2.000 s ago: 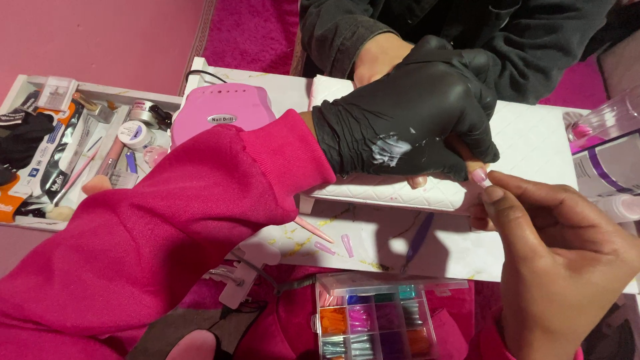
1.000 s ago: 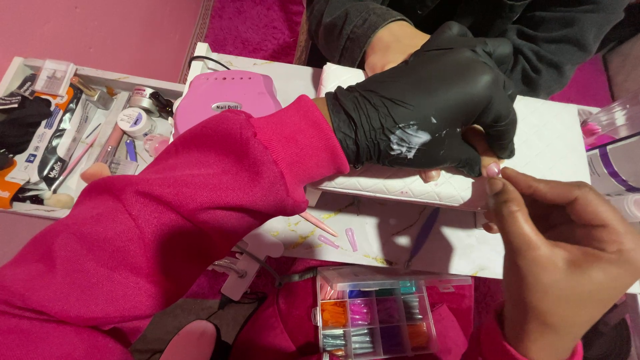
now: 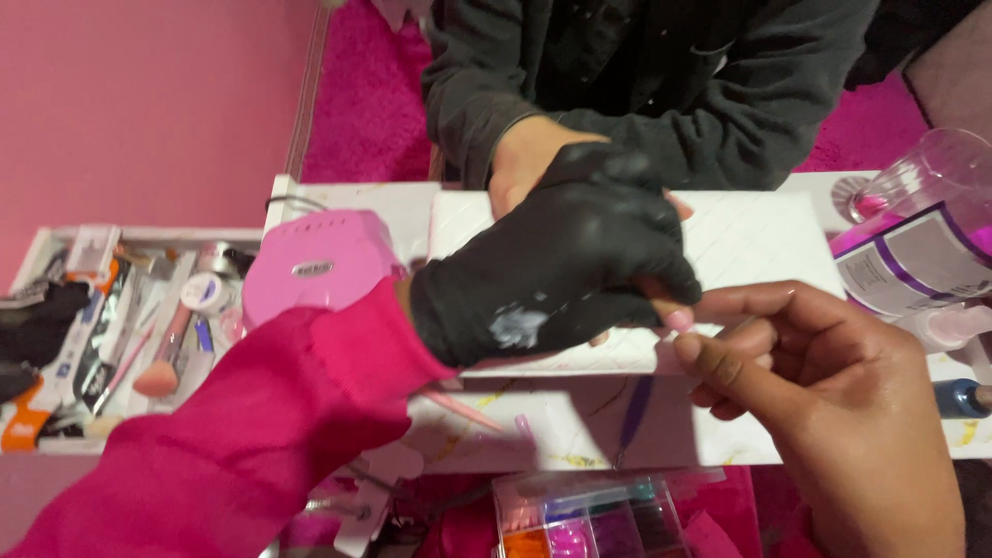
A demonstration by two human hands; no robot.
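Observation:
My left hand (image 3: 558, 263), in a black glove with a white smear on its back, is closed around a finger of the other person's hand. That finger's tip, with a pink nail (image 3: 680, 319), sticks out beyond the glove. My bare right hand (image 3: 806, 364) pinches at the nail's end between thumb and forefinger; what else lies between them is too small to tell. Beneath is a white quilted hand rest (image 3: 759, 240). In front of it lie a pink pointed tool (image 3: 465, 409), a purple tool (image 3: 635, 411) and a small pink nail tip (image 3: 525, 428).
At left stand a pink nail lamp (image 3: 318, 263) and a drawer (image 3: 147, 232) holding brushes, jars and packets. A compartment box (image 3: 589, 496) of coloured pieces is at the front edge. A large labelled bottle (image 3: 914, 263) and a blue bottle (image 3: 957, 399) stand at right. Dark sleeves (image 3: 697, 139) rest behind.
My right thumb and forefinger stay at the nail while my gloved left hand keeps its hold on the finger. The view has shifted, showing more of the bottles at right and less of the compartment box.

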